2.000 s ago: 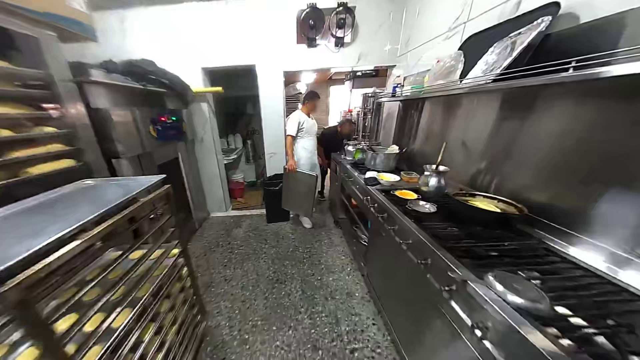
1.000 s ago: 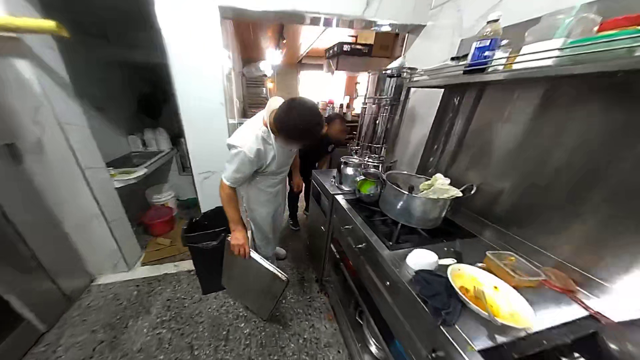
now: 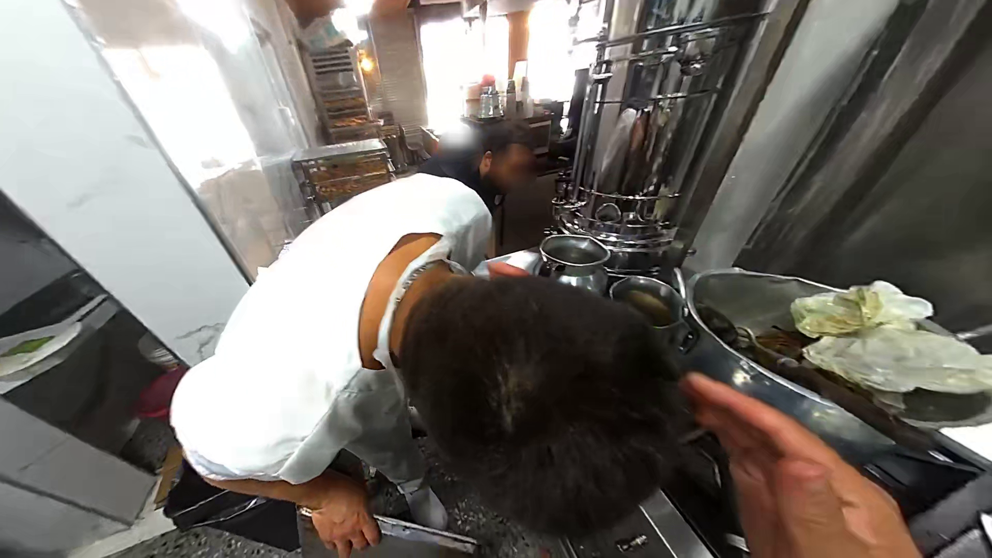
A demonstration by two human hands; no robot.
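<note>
My right hand (image 3: 806, 473) reaches in from the lower right, fingers extended, with nothing visible in it. Its fingertips are close beside the dark hair of a co-worker in white (image 3: 310, 310), who bends over in front of me; whether they touch, I cannot tell. Just beyond my hand, a large metal pot (image 3: 775, 380) holds dark utensils and a crumpled translucent plastic bag (image 3: 891, 333). Two smaller metal pots (image 3: 575, 256) (image 3: 651, 298) stand to its left. The co-worker's hand grips the edge of a metal tray (image 3: 418, 535) low down. My left hand is out of view.
Behind, a second person in dark clothes (image 3: 496, 163) leans down. Tall shiny metal cylinders (image 3: 635, 139) rise behind the pots. A white wall (image 3: 116, 170) and a black bin liner (image 3: 232, 504) are at the left; a tray rack (image 3: 345, 170) stands farther back.
The view has moved much closer to the co-worker in white, who now bends lower. My right hand has come into view. The large pot with the bag now lies close at the right.
</note>
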